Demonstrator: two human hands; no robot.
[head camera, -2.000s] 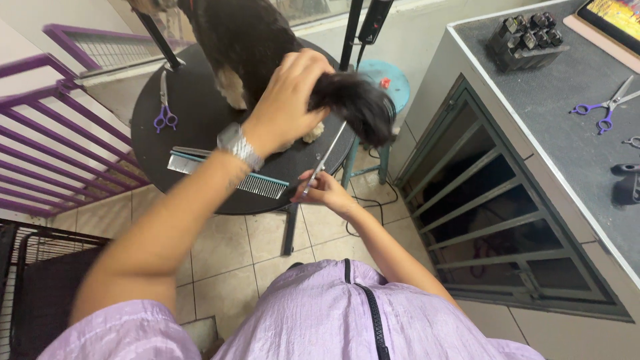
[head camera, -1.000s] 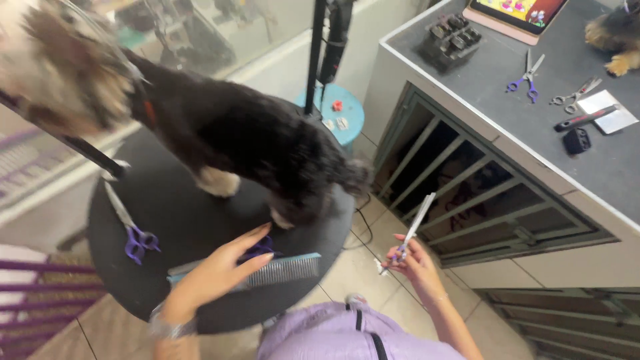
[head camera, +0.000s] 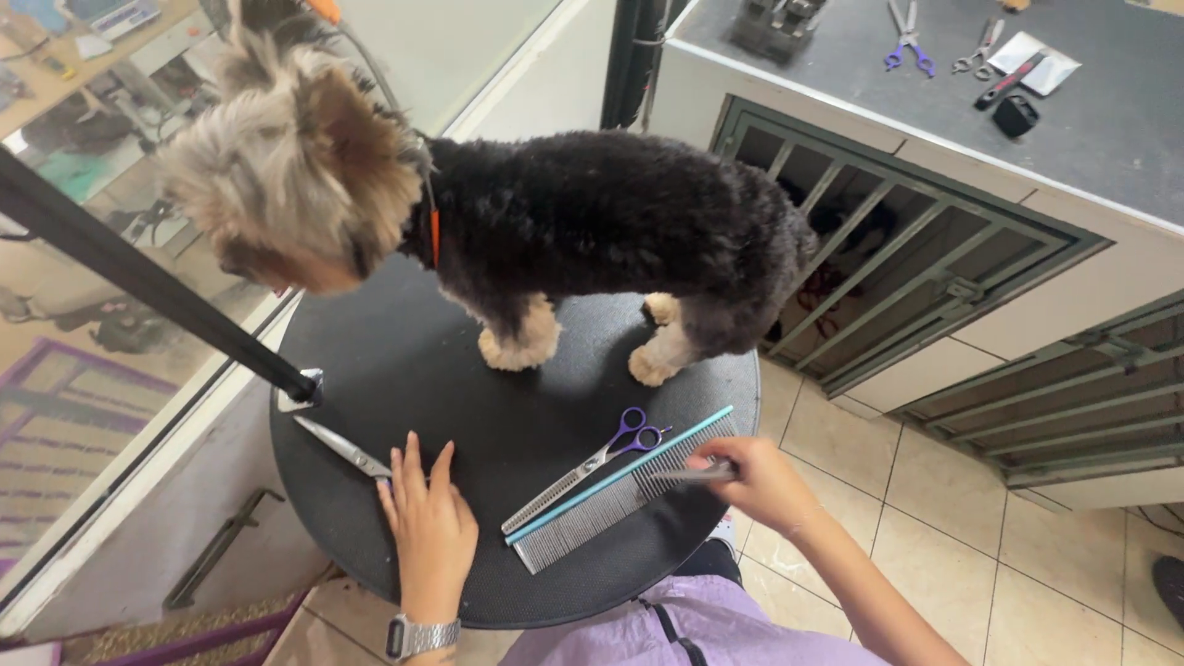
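A small dog (head camera: 610, 213) with a black trimmed body and tan paws stands on the round black grooming table (head camera: 416, 342), its head to the left. My left hand (head camera: 427, 523) lies over the handles of silver scissors (head camera: 342, 449) near the table's left edge; whether it grips them is hidden. My right hand (head camera: 763, 481) holds blurred metal scissors (head camera: 694, 474) above the right end of a steel grooming comb (head camera: 601, 518) with a turquoise spine. Along that comb, on the dog's side, lie thinning shears (head camera: 578, 474) with purple handles.
A dark slanted post (head camera: 157, 268) rises at the table's left edge, beside a glass partition. On the grey counter (head camera: 832, 55) at right lie purple-handled scissors (head camera: 909, 42), other scissors (head camera: 979, 51) and a black-and-red tool (head camera: 1010, 81). Barred cage doors (head camera: 888, 250) stand below.
My left hand, on the dog's rear two seconds ago, has moved to the scissors at the table's left. My right hand has come from beyond the table's edge to above the comb. The view has shifted.
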